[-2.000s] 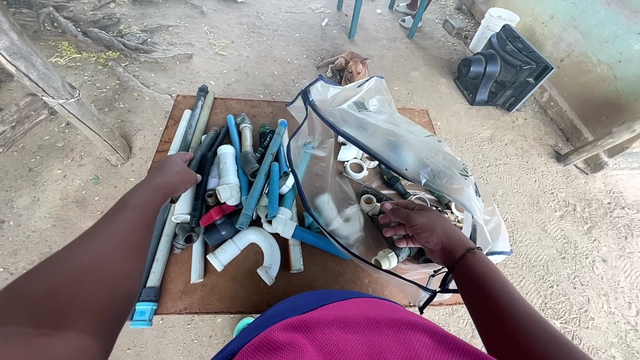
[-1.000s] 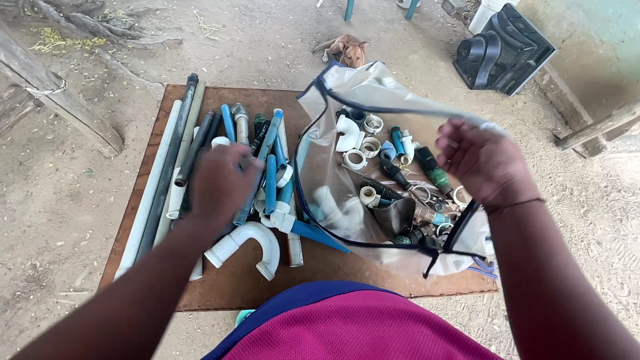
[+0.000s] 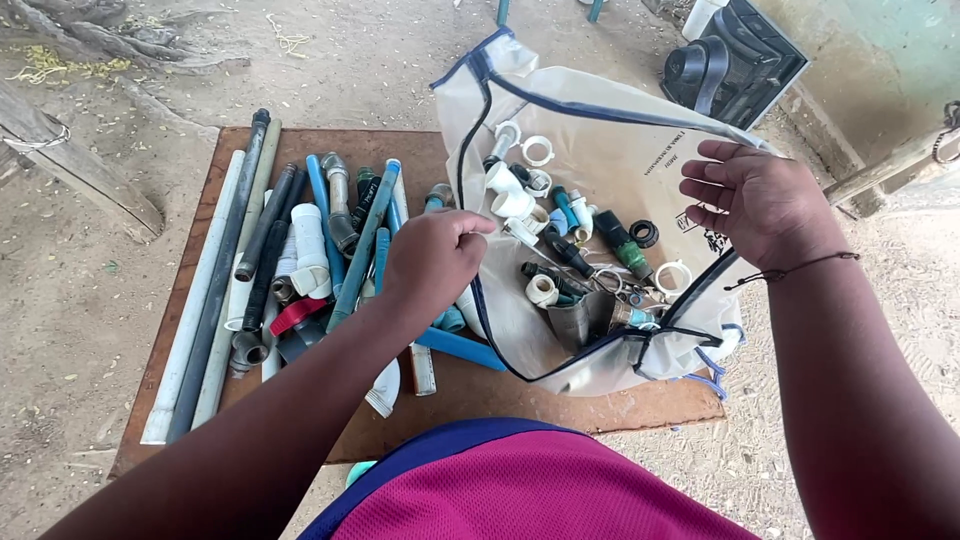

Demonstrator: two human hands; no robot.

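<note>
A clear plastic bag with dark blue trim (image 3: 600, 112) lies wide open on a brown board, full of pipe fittings: white PVC elbows (image 3: 514, 202), a green and black fitting (image 3: 622, 244), white rings (image 3: 673, 277). My left hand (image 3: 439, 255), fingers curled, is at the bag's left rim; whether it pinches the rim is hidden. My right hand (image 3: 757, 199) is against the right rim, fingers apart, palm turned inward. Left of the bag lie a white pipe (image 3: 193, 300), a dark grey pipe (image 3: 229, 262), blue pipes (image 3: 367, 244) and a red-handled piece (image 3: 296, 315).
The brown board (image 3: 300, 139) reaches under the pipes and bag. A wooden post (image 3: 75, 157) leans at the left. Beyond the board, a black plastic item (image 3: 731, 67) and a white bucket (image 3: 703, 16) stand near a wall.
My left hand has moved right, from the pipes to the bag's left rim. My right hand has come out of the bag's contents and up to its right rim. The bag's mouth is spread wider.
</note>
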